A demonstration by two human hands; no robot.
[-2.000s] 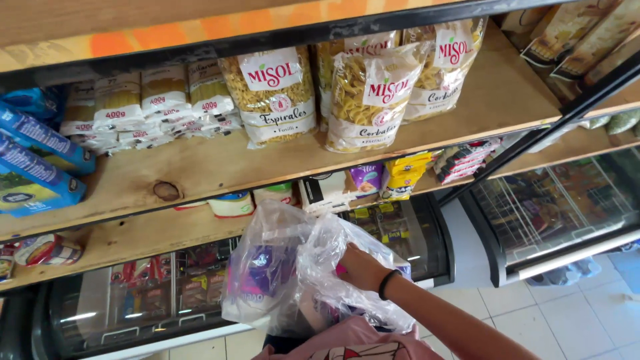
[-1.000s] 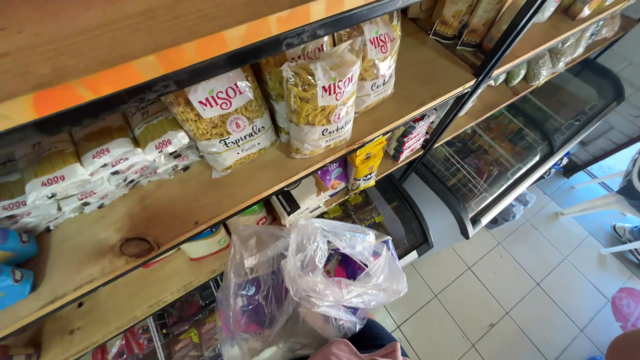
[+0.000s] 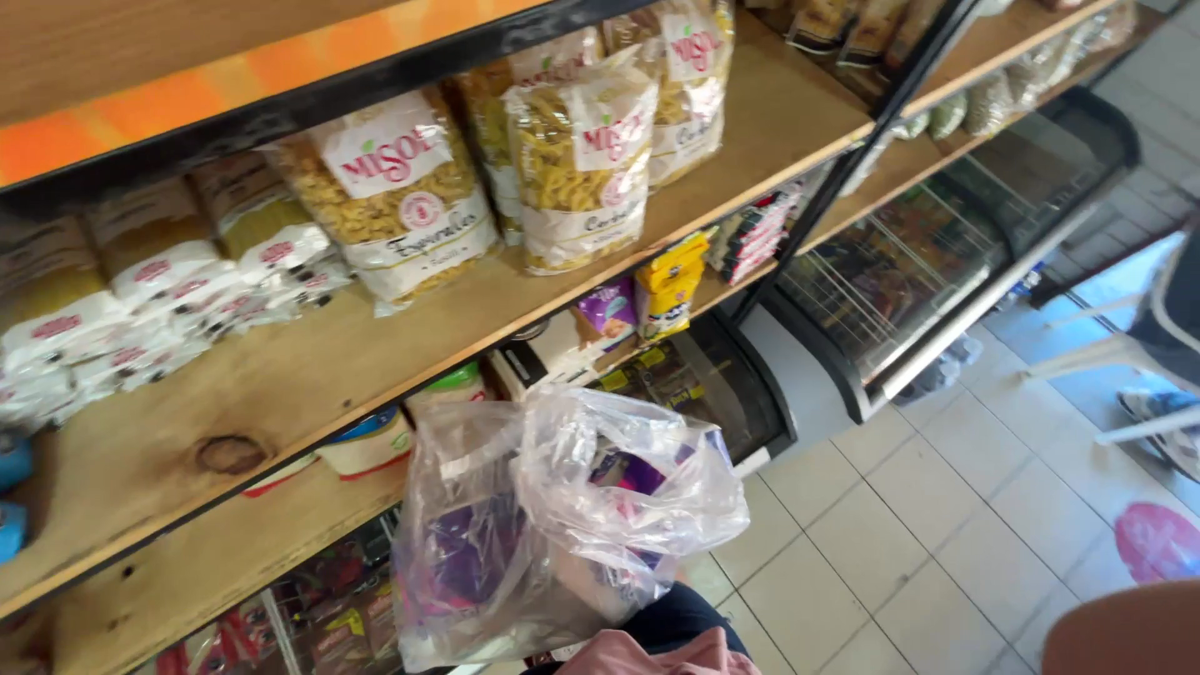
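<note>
Two clear plastic bags with purple packages inside hang in front of my lap. The left bag (image 3: pixel 459 553) touches the right bag (image 3: pixel 628 497), whose mouth gapes over a purple package (image 3: pixel 628 472). Neither hand can be made out; whatever supports the bags is hidden. A blurred brown rounded shape at the lower right corner cannot be told for certain. Above the bags, on a wooden shelf (image 3: pixel 375 375), stand a bag of spiral pasta (image 3: pixel 394 197) and a bag of short pasta (image 3: pixel 581 169).
Flat spaghetti packs (image 3: pixel 169 253) lie at the left. Below the shelf are tubs (image 3: pixel 366 445), a yellow pack (image 3: pixel 672 286) and a glass-topped display case (image 3: pixel 891 272). A white chair leg (image 3: pixel 1078 356) and a person's shoe (image 3: pixel 1162 427) are at the right on the tiled floor (image 3: pixel 881 534).
Two seconds ago a hand with a dark wristband was at the right bag's top; it has left that spot. The view has swung to the right, showing the chair and more floor.
</note>
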